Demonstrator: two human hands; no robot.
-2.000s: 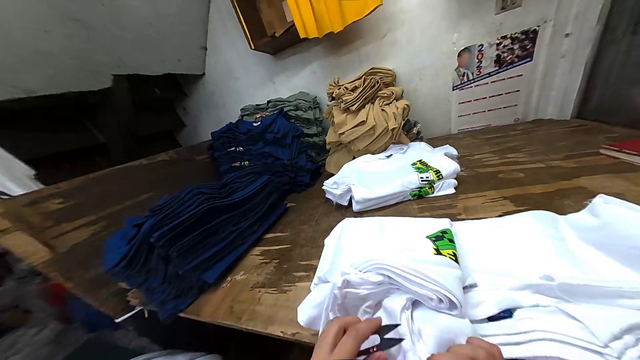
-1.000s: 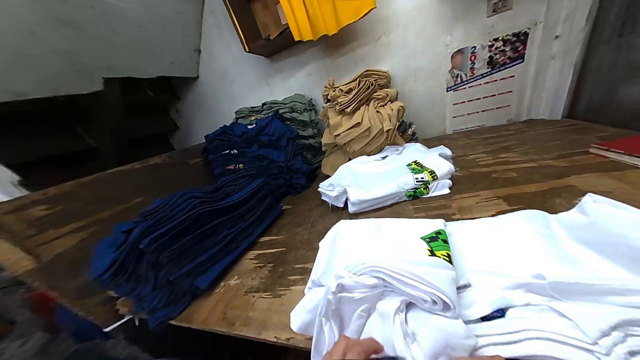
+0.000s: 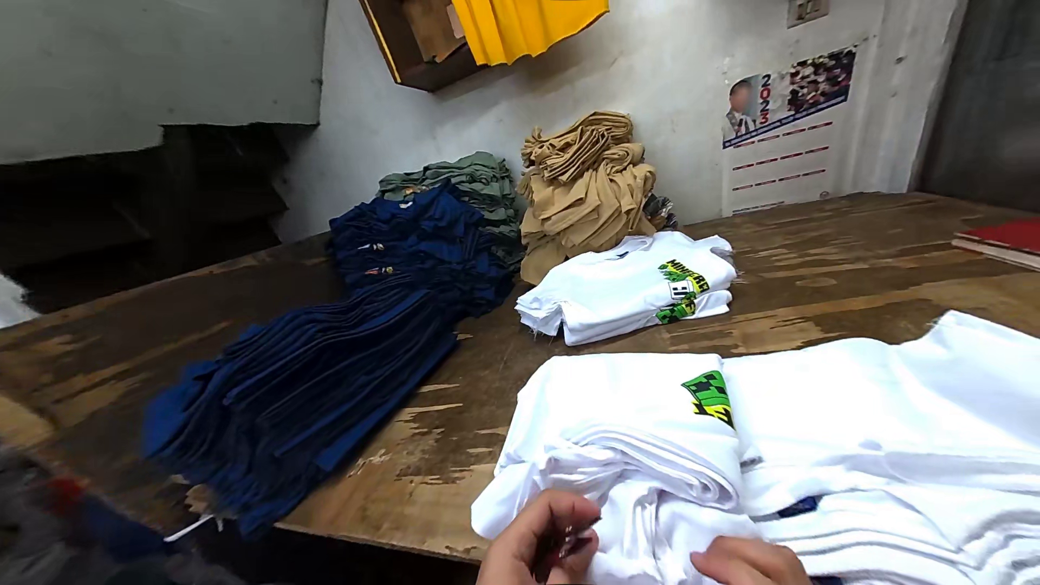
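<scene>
My left hand (image 3: 540, 536) is at the bottom edge, its fingers closed around small dark metal snips (image 3: 570, 543), mostly hidden by the fingers. To its right, my right hand (image 3: 751, 561) touches the gathered white cloth; its lower part is cut off, so its grip is unclear. Both hands are at the near edge of a folded white T-shirt (image 3: 617, 390) with a green and yellow print. More white shirts (image 3: 894, 406) lie spread and layered on the right. Behind is a small stack of white printed shirts (image 3: 626, 284).
The worn wooden table (image 3: 422, 439) bears navy garments (image 3: 301, 398) at left, with green (image 3: 479, 179) and tan cloth piles (image 3: 585, 195) by the wall. A red book (image 3: 1003, 240) lies at right. A wooden box (image 3: 422, 45) with yellow cloth (image 3: 528, 28) hangs above.
Two seconds ago the snips' blades stuck out from my left hand over the white cloth; one second ago that hand was lower in view. Now both hands show more fully at the bottom.
</scene>
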